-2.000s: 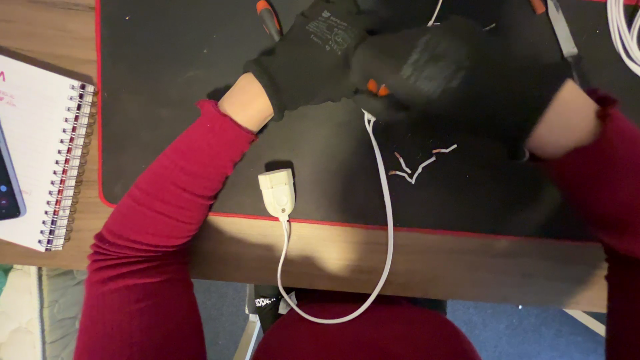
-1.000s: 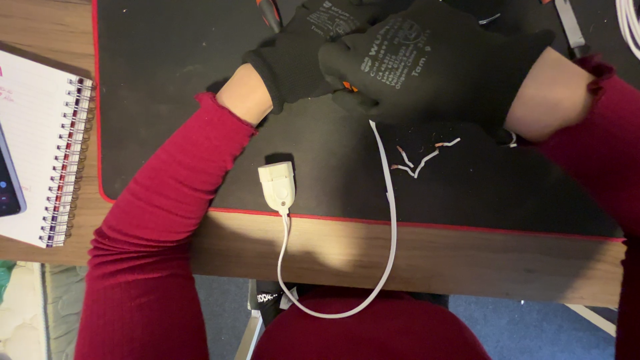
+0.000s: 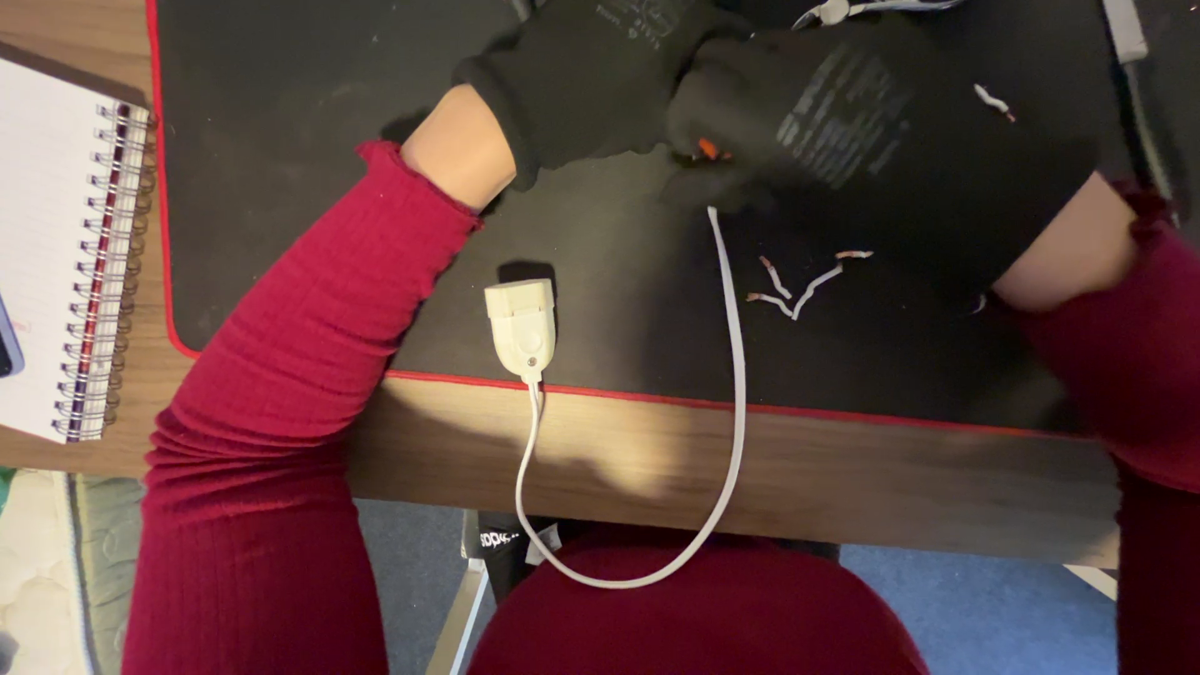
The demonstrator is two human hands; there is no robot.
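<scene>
Both my hands wear black work gloves and meet at the top centre. My left hand (image 3: 609,84) reaches in beside my right hand (image 3: 844,122); the fingers of both are hidden. A small orange part (image 3: 709,148) shows at the right glove, and what it belongs to cannot be told. Just below it ends a white two-core electrical cord (image 3: 739,375). This loops down over the table edge and up to a cream plastic socket connector (image 3: 523,328) on the mat. Short stripped wire pieces (image 3: 795,305) with copper ends lie right of the cord.
A black desk mat (image 3: 281,112) with a red edge covers the wooden table (image 3: 581,450). At the left lies a spiral notebook (image 3: 56,262) with a phone partly in view. Metal-jawed pliers (image 3: 834,11) show at the top, a metal-ended tool (image 3: 1125,33) at the upper right, another wire scrap (image 3: 994,101) nearby.
The right hand has shifted a little, and a wire scrap and the pliers' metal part now show beyond it. The socket connector stays in place.
</scene>
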